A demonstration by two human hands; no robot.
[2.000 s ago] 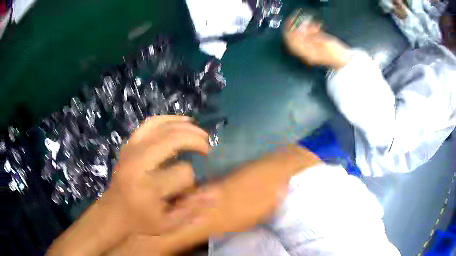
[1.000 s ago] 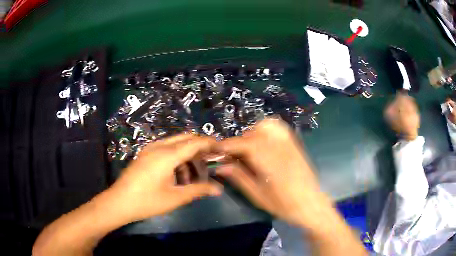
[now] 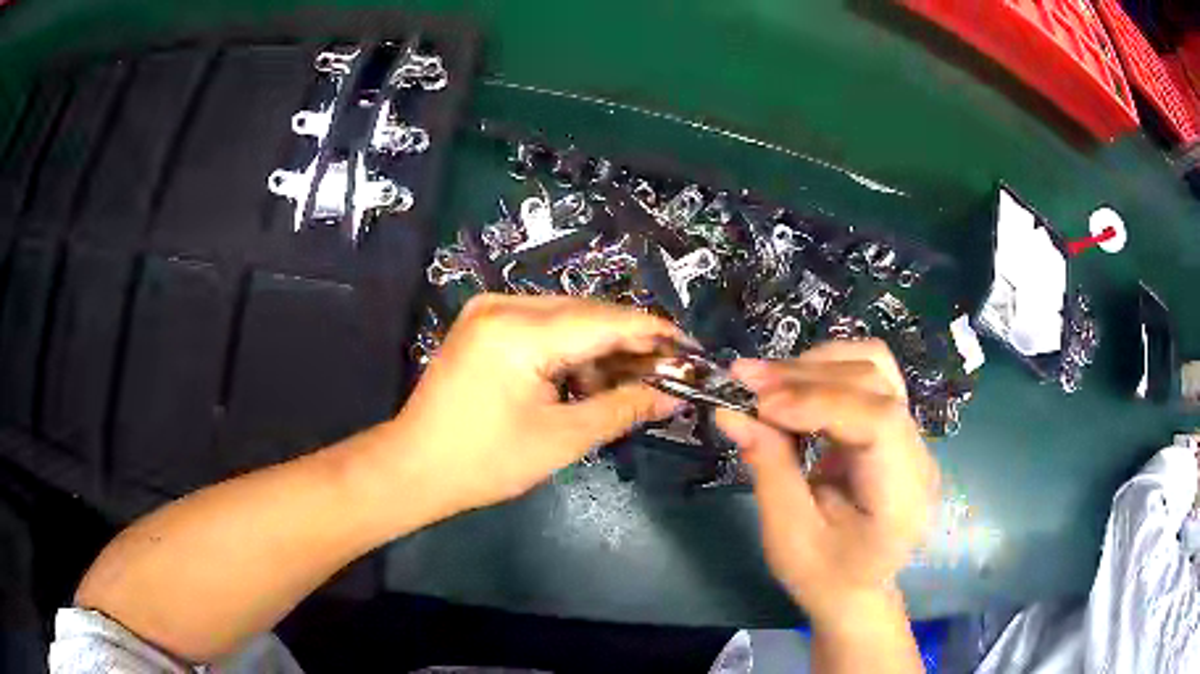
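Note:
My left hand (image 3: 526, 395) and my right hand (image 3: 842, 461) meet in front of the clip heap. Both hold a small dark electronic unit (image 3: 704, 383) with shiny edges between the fingertips. Part of the unit is hidden by the fingers. Silver spring clips (image 3: 691, 270) lie in a wide heap behind and around the hands. The black pocket tray (image 3: 158, 237) is at the left. One unit (image 3: 353, 125) with clips sticking out on both sides sits in its upper right pocket.
A black box with white paper (image 3: 1029, 277) stands at the right, with a red tool (image 3: 1090, 242) behind it and loose metal bits beside it. A white slip (image 3: 967, 344) lies near the heap. Red trays (image 3: 1040, 59) are at the far right. Another person's white sleeve (image 3: 1151, 566) shows lower right.
The view has swung left, so the tray shows more fully and the box sits farther right. My hands, apart from the unit's blur before, now show the dark unit clearly between their fingertips.

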